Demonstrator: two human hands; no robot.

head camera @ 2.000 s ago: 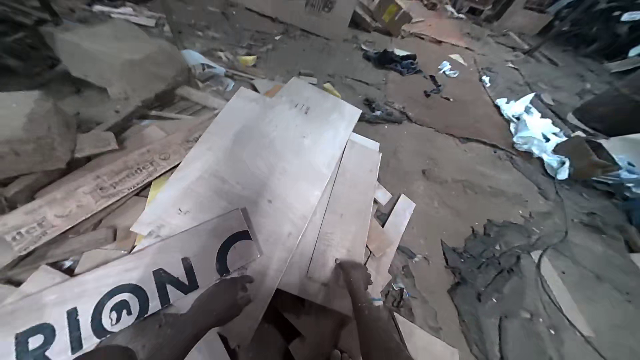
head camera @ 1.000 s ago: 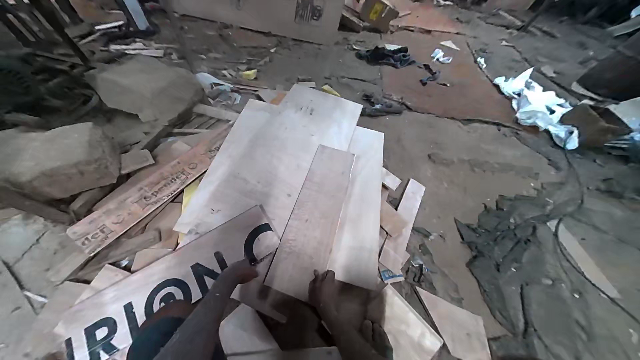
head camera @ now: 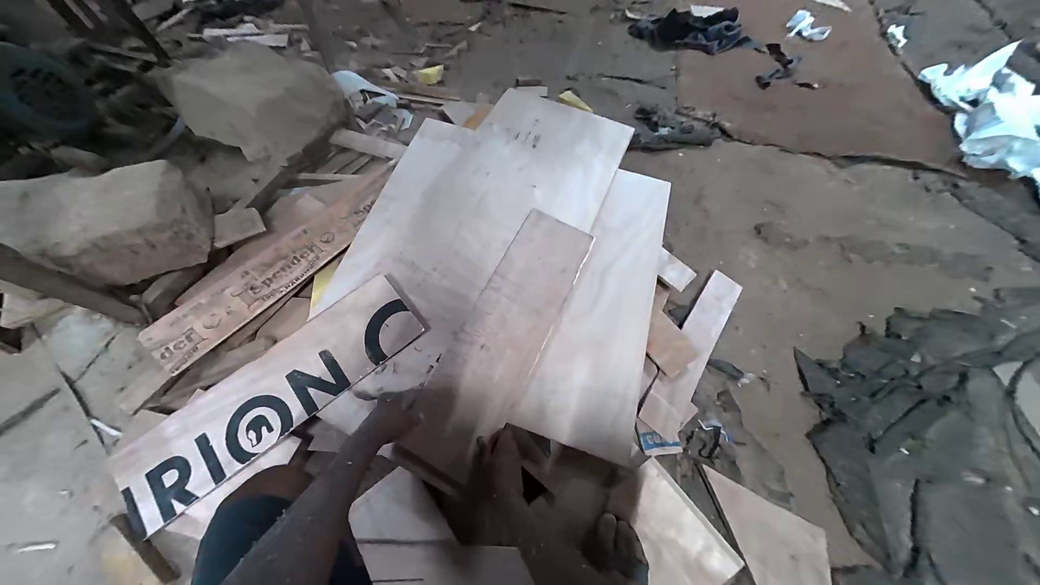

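A narrow plywood strip [head camera: 520, 301] lies slantwise over wider pale plywood sheets [head camera: 479, 195]. My right hand [head camera: 496, 455] is at the strip's near end, its fingers against the edge; shadow hides the thumb. To the left, my left hand [head camera: 394, 418] is between the strip and a plywood board with large black letters [head camera: 301, 398]. Its fingers are blurred beside a pale piece, and whether they grip it is unclear. A bare foot [head camera: 617, 544] shows at the bottom, right of my right forearm.
Large stones [head camera: 106, 215] and a printed wooden plank [head camera: 260, 284] lie left. Plywood offcuts [head camera: 768, 520] surround the stack. Dark torn sheeting [head camera: 934, 439] and white crumpled material [head camera: 991, 114] are on the ground to the right.
The narrow strip has shifted left across the stack with my right hand at its near end, and now lies nearer the lettered board. The view has moved somewhat.
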